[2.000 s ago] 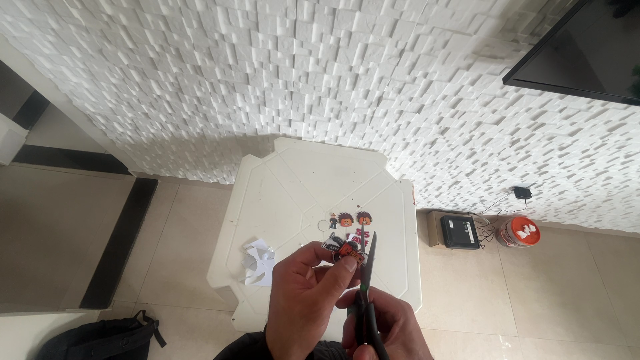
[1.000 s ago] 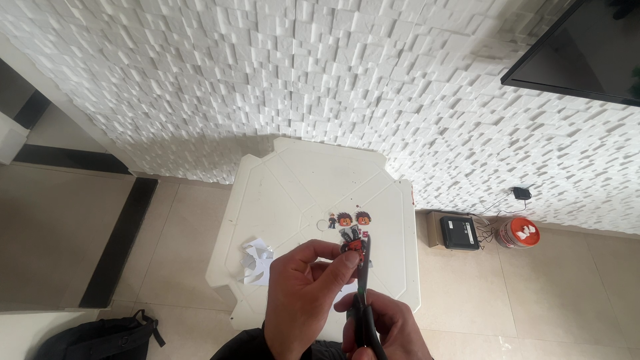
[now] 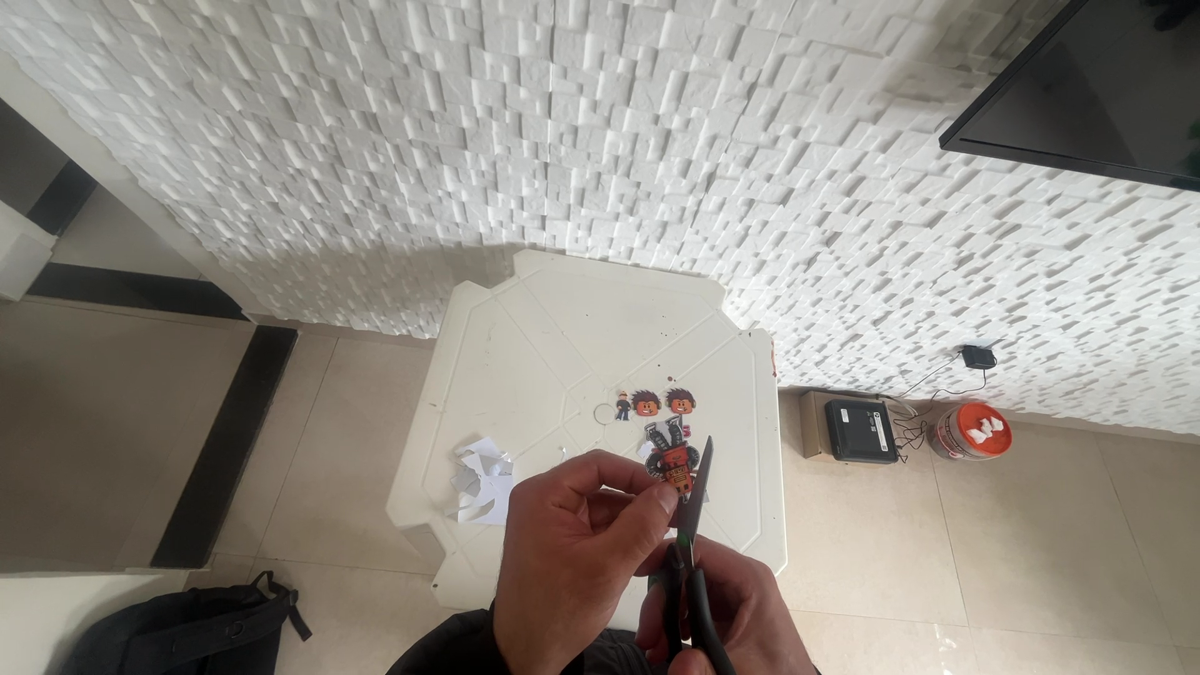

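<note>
My left hand [image 3: 581, 553] pinches a red-and-black paper cutout of a cartoon figure [image 3: 675, 464] between thumb and index finger. Black-handled scissors [image 3: 695, 548] are gripped in my right hand [image 3: 727, 600], their blades pointing up beside the cutout's right edge. Beyond the held cutout, two cartoon head cutouts [image 3: 646, 403] and a small figure cutout [image 3: 623, 406] lie on the white plastic table [image 3: 562, 319]. Part of another small paper piece shows behind the held figure. White paper scraps [image 3: 485, 480] are heaped at the table's left side.
A textured white wall [image 3: 469, 141] stands behind the table. On the floor at right are a black electronic box [image 3: 861, 431] with cables and a tub with an orange lid [image 3: 984, 429]. A dark screen [image 3: 1087, 94] hangs upper right. A black backpack [image 3: 187, 623] lies lower left.
The held cutout has turned and now shows its whole figure more plainly. The scissor blades, at the cutout's edge a second ago, stand just to its right.
</note>
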